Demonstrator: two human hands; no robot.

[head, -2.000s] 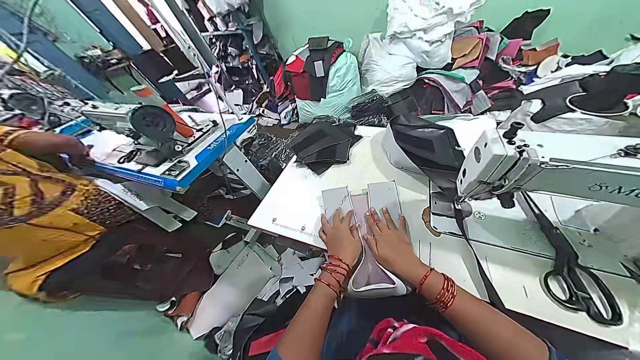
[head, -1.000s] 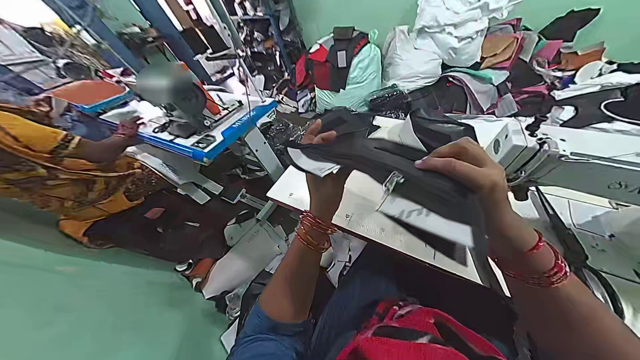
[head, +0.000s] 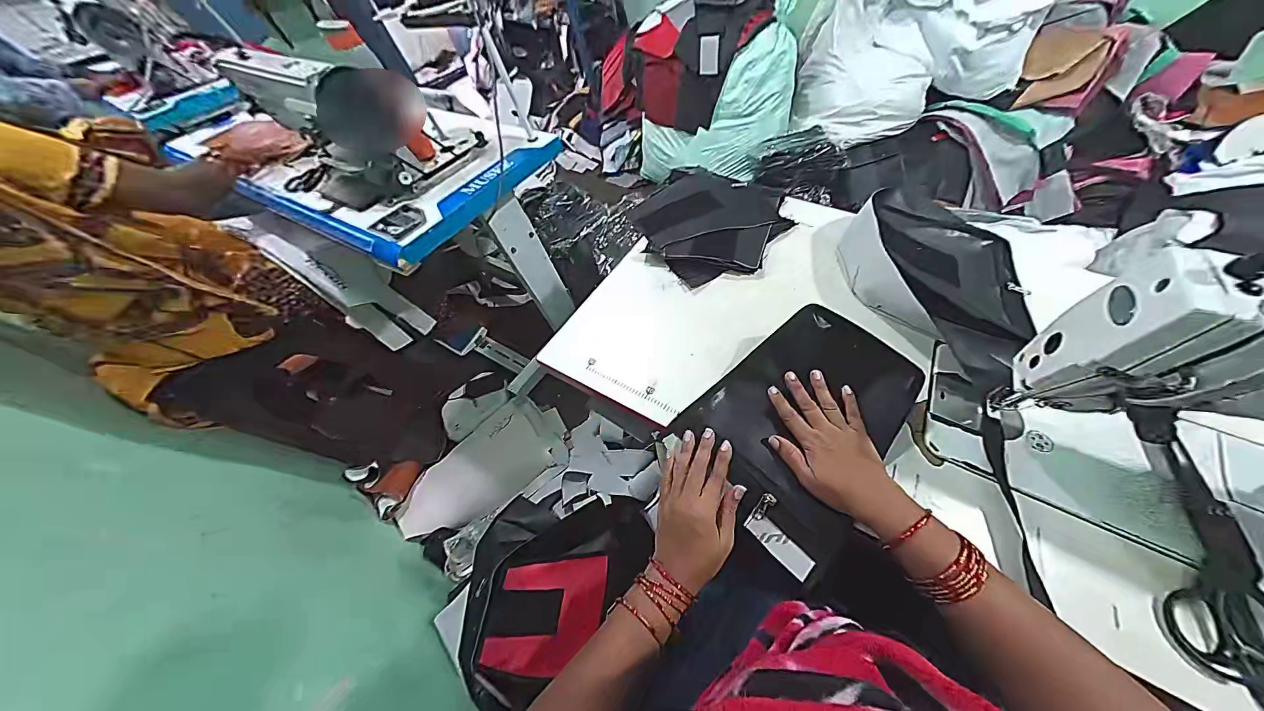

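Observation:
A black fabric piece (head: 839, 365) lies flat across the front of the white sewing table (head: 612, 336). My right hand (head: 834, 454) rests palm down on it with fingers spread. On its lower left edge lies my left hand (head: 699, 504), fingers a little apart. Below and between my hands are a zipper pull (head: 762, 508) and a white tag (head: 780, 546) bearing marks. To the right stands an industrial sewing machine (head: 1136, 326), with a black strap (head: 1007, 504) hanging by its needle area. Black scissors (head: 1210, 592) lie at the lower right.
Stacked black pieces (head: 711, 227) lie at the table's far corner. A black and red bag (head: 553, 602) and fabric scraps (head: 602, 464) are below, left of the table. A co-worker's arm (head: 168, 188) reaches over another sewing table (head: 395, 232). Filled sacks (head: 859, 69) stand behind.
The black fabric, held up in both hands one second ago, now lies on the table under my palms. The pale pieces under my hands two seconds ago are no longer there.

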